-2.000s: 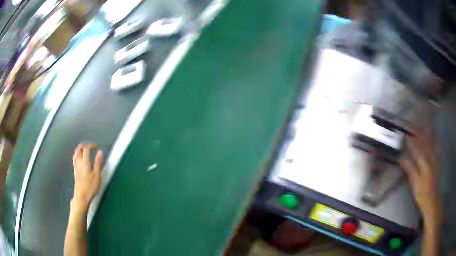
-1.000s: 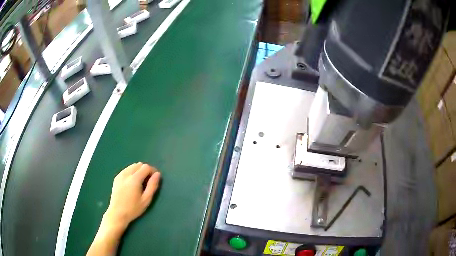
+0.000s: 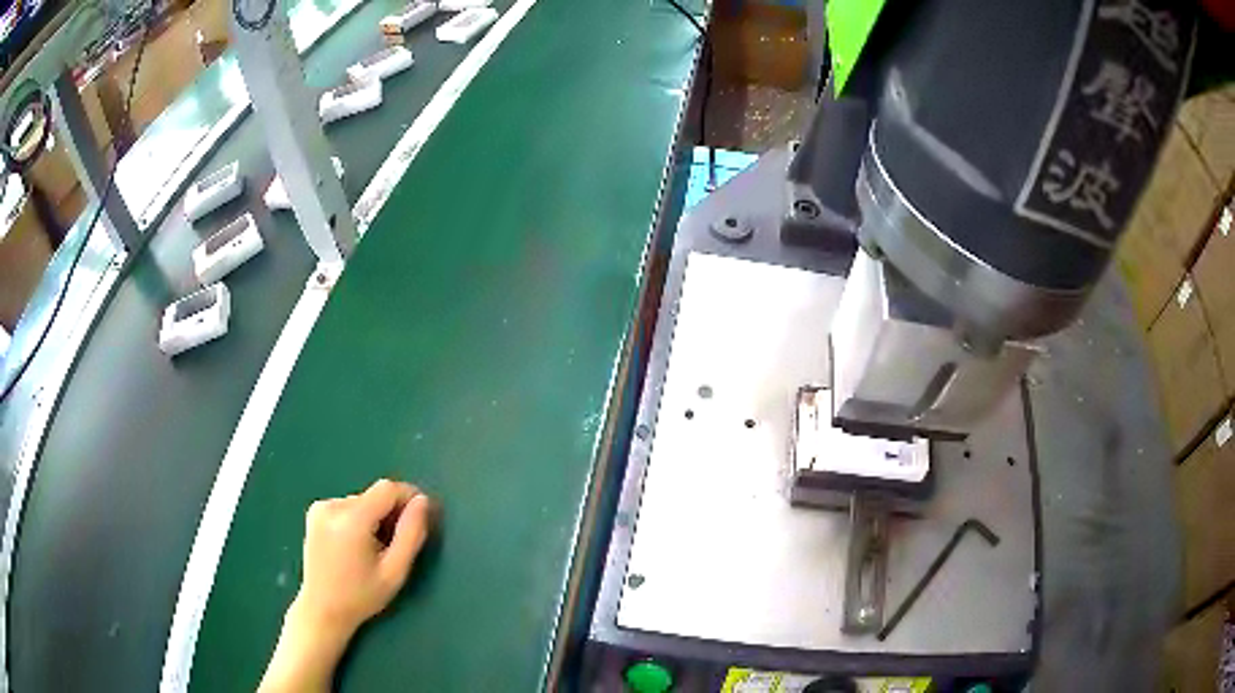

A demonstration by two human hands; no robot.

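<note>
A white plastic housing (image 3: 867, 455) sits in the fixture (image 3: 856, 493) on the welder's base plate. The silver horn (image 3: 905, 355) is low, directly over the housing's back part; whether it touches cannot be told. The slotted clamp bar (image 3: 864, 575) runs from the fixture towards me. My left hand (image 3: 363, 552) is over the green worktop (image 3: 474, 339), left of the welder, with its fingers curled in; nothing shows in it. My right hand is not in view.
Several white housings (image 3: 228, 249) lie on the dark conveyor belt (image 3: 102, 474) at left. A grey post (image 3: 291, 129) stands beside it. A hex key (image 3: 935, 575) lies right of the clamp bar. A green button (image 3: 647, 676) is at the bottom edge. Brown cartons (image 3: 1203, 352) are at right.
Since two seconds ago, my right hand has left the fixture and the picture. My left hand has moved from the belt to the worktop and curled. Housings on the belt have shifted slightly away.
</note>
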